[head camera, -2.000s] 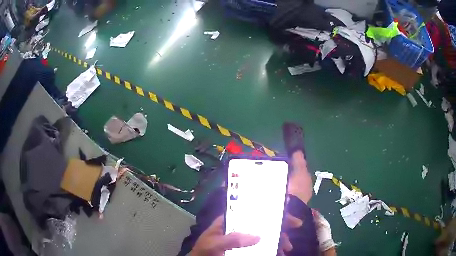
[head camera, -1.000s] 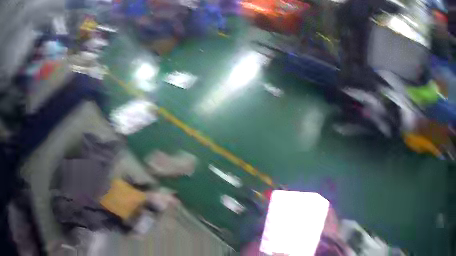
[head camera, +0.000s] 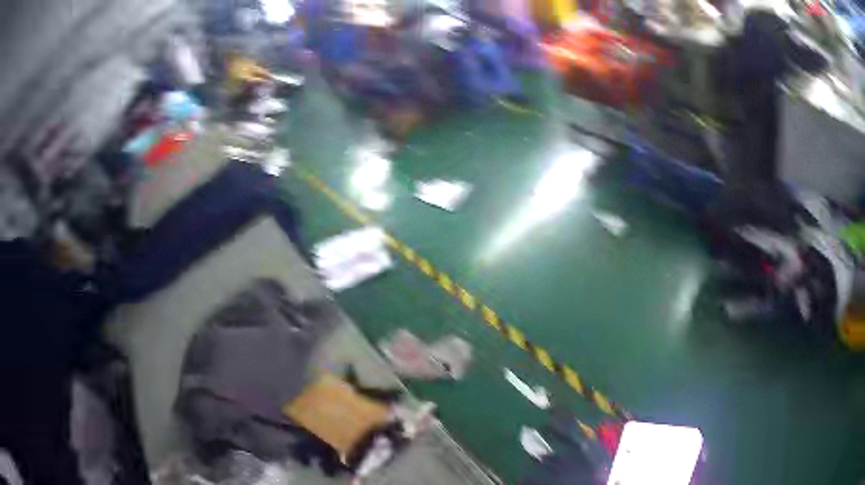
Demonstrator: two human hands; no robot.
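A smartphone (head camera: 656,455) with a bright white screen stands at the bottom edge, right of centre, its lower part cut off by the frame. My left hand and my right hand are not visible; what holds the phone is out of the picture. On the near table (head camera: 171,346) lie a crumpled grey fabric bundle (head camera: 232,360) and a small tan cardboard piece (head camera: 339,413) on its right side. The frame is somewhat blurred.
A navy fabric pile (head camera: 204,232) lies across the table. White paper scraps (head camera: 352,258) and a pale offcut (head camera: 427,354) lie on the green floor beside yellow-black tape (head camera: 484,313). A dark heap (head camera: 773,275) is at right. An orange-red item (head camera: 607,66) shows at the back.
The view has swung left and up, so table, floor and scraps shift right and down. The phone has moved to the lower right, and the hands seen around it earlier are out of view.
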